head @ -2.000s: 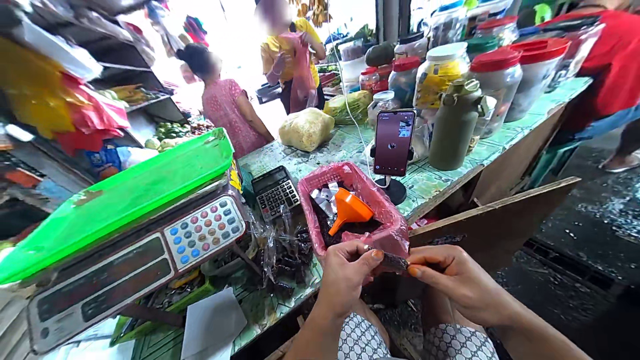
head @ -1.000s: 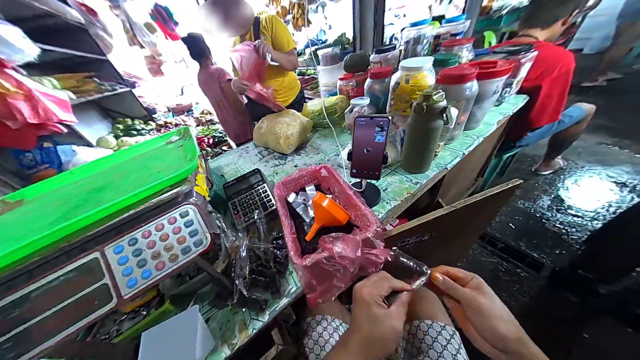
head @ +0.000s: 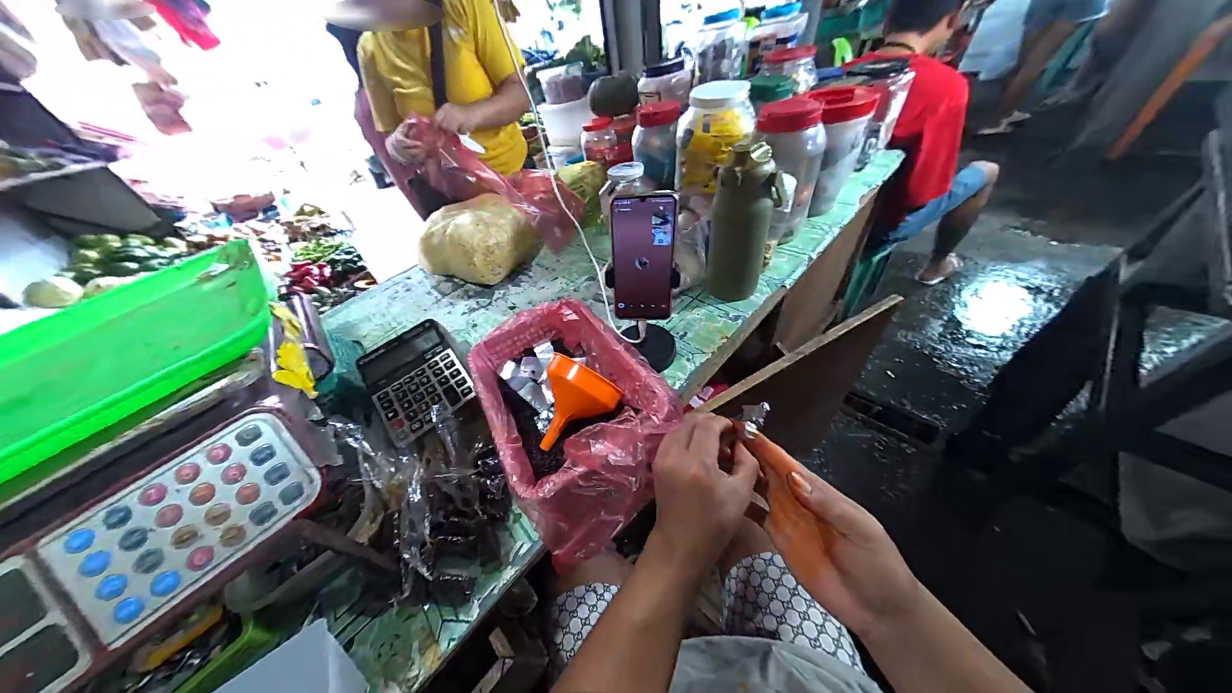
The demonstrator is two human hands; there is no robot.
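Observation:
My left hand (head: pixel 703 481) and my right hand (head: pixel 833 539) meet above my lap, their fingertips pinching a small clear plastic packet (head: pixel 756 419) whose tip sticks up between them. What the packet holds is hidden by my fingers. Just left of my hands, a basket lined with pink plastic (head: pixel 597 491) stands on the green-patterned table. An orange plastic funnel (head: pixel 582 390) lies in it on dark grains, beside small whitish packets (head: pixel 527 375). Small clear bags with dark contents (head: pixel 448 520) lie in a heap left of the basket.
A calculator (head: pixel 416 380), a scale with a keypad (head: pixel 183 520) and green tray (head: pixel 135 356) stand to the left. Behind the basket are a phone on a stand (head: pixel 643 258), a green bottle (head: pixel 741 226), lidded jars (head: pixel 789 154) and a filled bag (head: pixel 479 239). Two people are nearby.
One second ago a longer stretch of the clear packet showed between my hands; now only a small tip does. The person in yellow has brought the pink bag down beside the filled bag.

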